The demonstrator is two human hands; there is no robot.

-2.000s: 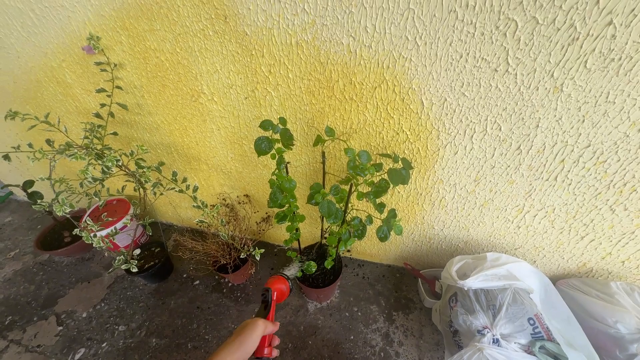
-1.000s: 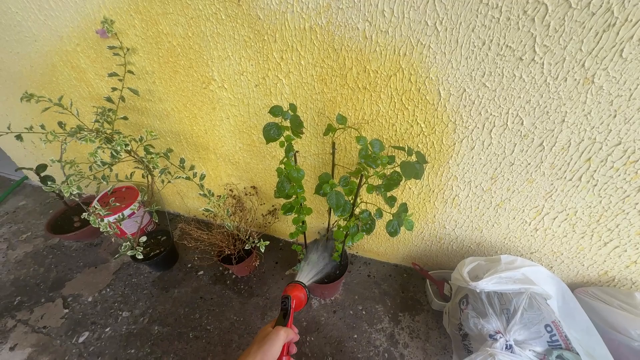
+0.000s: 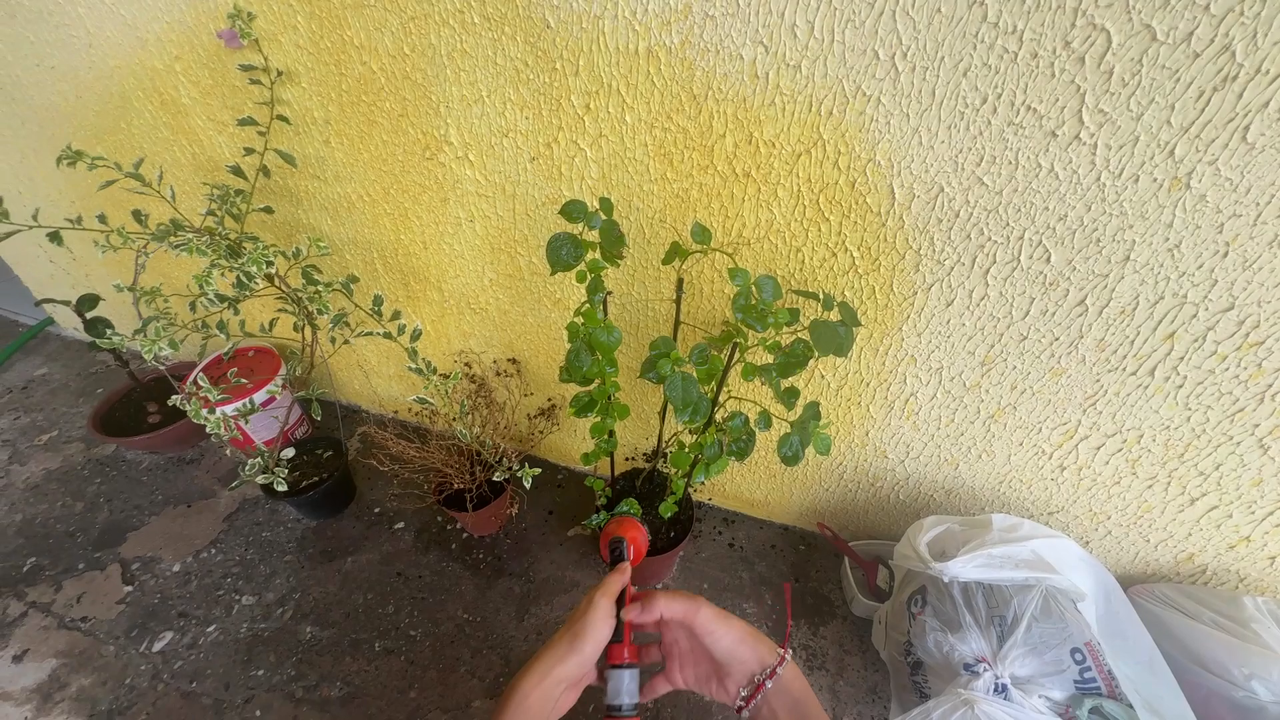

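Observation:
A red and black hose spray nozzle (image 3: 622,545) points at a leafy green plant (image 3: 690,395) on dark stakes in a brown plastic pot (image 3: 660,565). My left hand (image 3: 580,640) is closed on the nozzle's handle from the left, thumb near its head. From the right, my right hand (image 3: 700,645), with a beaded bracelet at the wrist, has its fingers around the lower handle. No spray shows at the nozzle's head. Wet dark soil lies in the pot.
Left stand a dry twiggy plant (image 3: 480,450), a black pot (image 3: 318,485), a red and white bucket (image 3: 262,405) and a wide brown pot (image 3: 150,430). Right are a small white container (image 3: 862,585) and plastic bags (image 3: 1010,620). A textured yellow wall (image 3: 450,200) rises behind.
A second hand, the right one, has come into view and onto the nozzle's handle. The water spray seen one second ago no longer shows.

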